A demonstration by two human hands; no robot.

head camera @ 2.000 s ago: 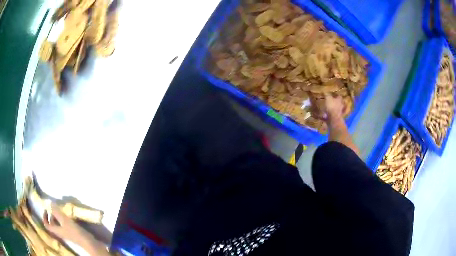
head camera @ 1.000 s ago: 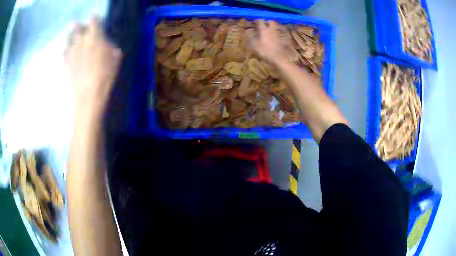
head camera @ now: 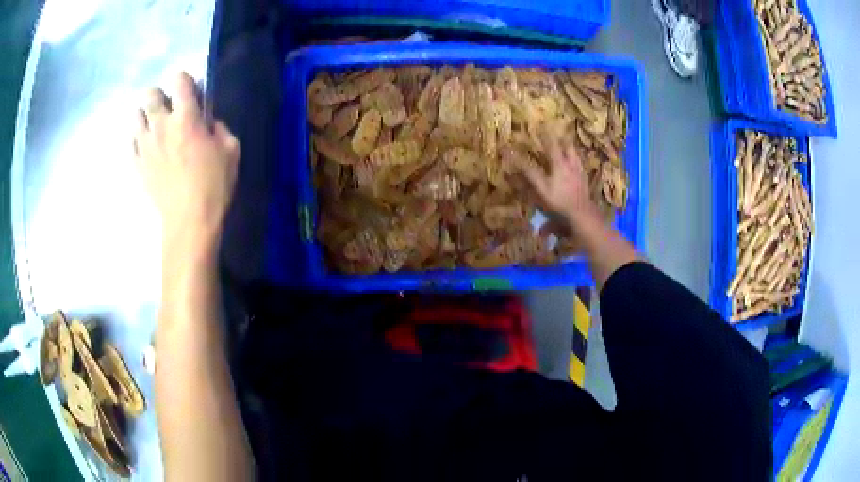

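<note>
A blue crate (head camera: 471, 58) filled with flat tan-brown sole plates (head camera: 453, 104) lies in front of me. My right hand (head camera: 558, 184) is over the plates at the crate's right side, fingers spread and blurred; no plate shows gripped in it. My left hand (head camera: 187, 155) rests palm down on the shiny metal bench (head camera: 85, 188) at the left, fingers apart and nothing seen in it. A small loose pile of sole plates (head camera: 83, 400) lies on the bench at lower left.
Blue crates of tan limbs (head camera: 769, 226) stand at the right. Another blue crate (head camera: 556, 11) is at the top. A red stool (head camera: 519, 334) is below the plate crate, beside yellow-black floor tape (head camera: 579, 339). A person's shoe (head camera: 680, 42) shows at the upper right.
The view has swung from the bench to the crate. My left hand has left the limbs at the bench's lower end. My right hand has moved among the plates in the crate.
</note>
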